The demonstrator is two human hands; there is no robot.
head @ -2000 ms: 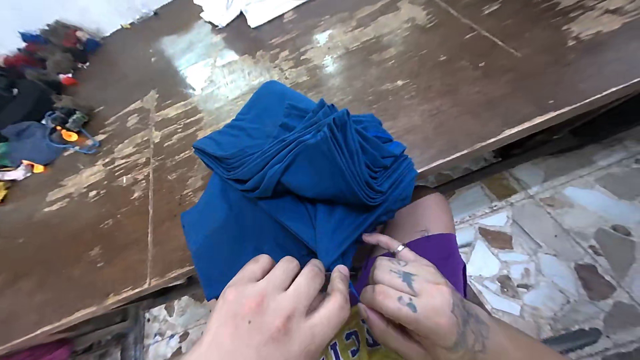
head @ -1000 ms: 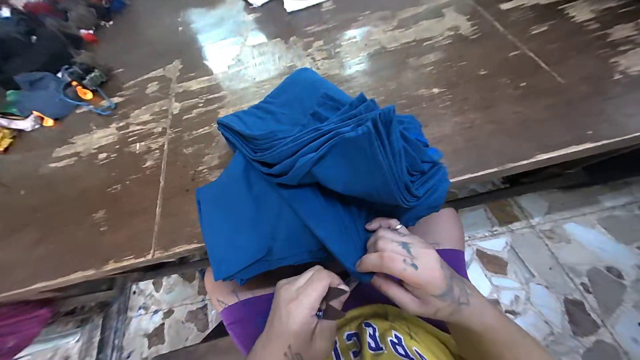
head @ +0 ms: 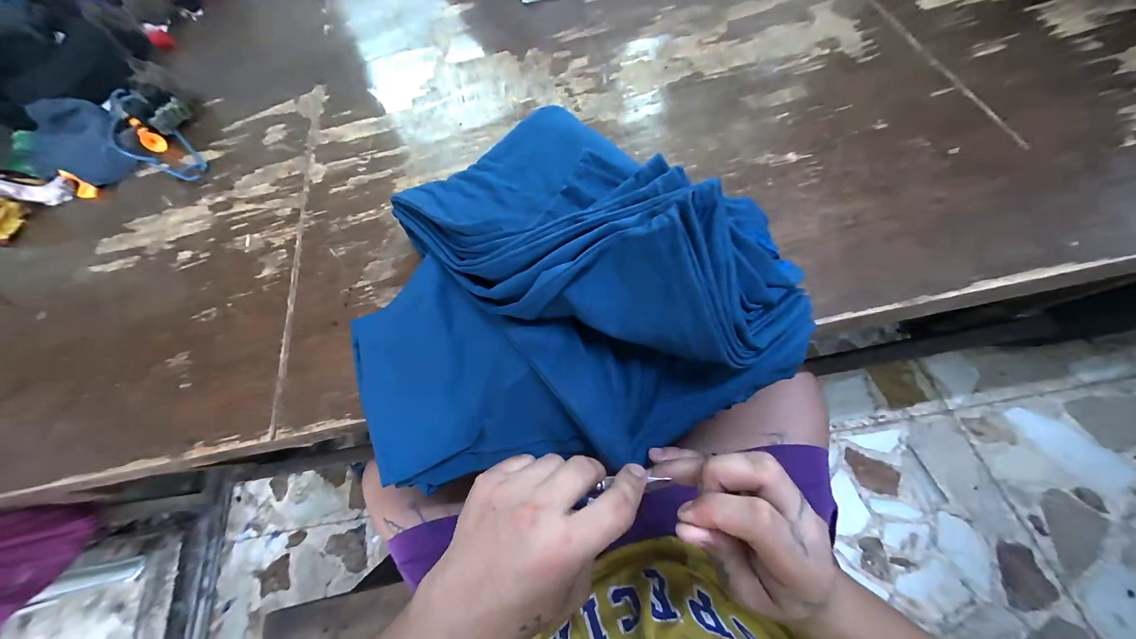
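A folded pile of blue fabric [head: 577, 275] lies over the table edge and hangs down to my lap. My left hand [head: 541, 524] is closed on a small metal pointed tool [head: 657, 480], whose tip shows past the thumb; most of it is hidden, so its kind is unclear. To its right, my right hand [head: 754, 524] has its fingers curled, with thumb and forefinger at the lower edge of the fabric. Whether a thin thread or fabric edge is pinched there cannot be told.
The worn brown wooden table [head: 195, 293] has peeling patches. Mixed cloth scraps [head: 80, 133] are heaped at its far left. Purple cloth [head: 40, 546] hangs at the lower left. Stone-patterned floor [head: 1003, 479] shows at right, below the table edge.
My left hand has moved up to the fabric's lower edge, and the metal tip now shows. My right hand has shifted slightly down from the cloth.
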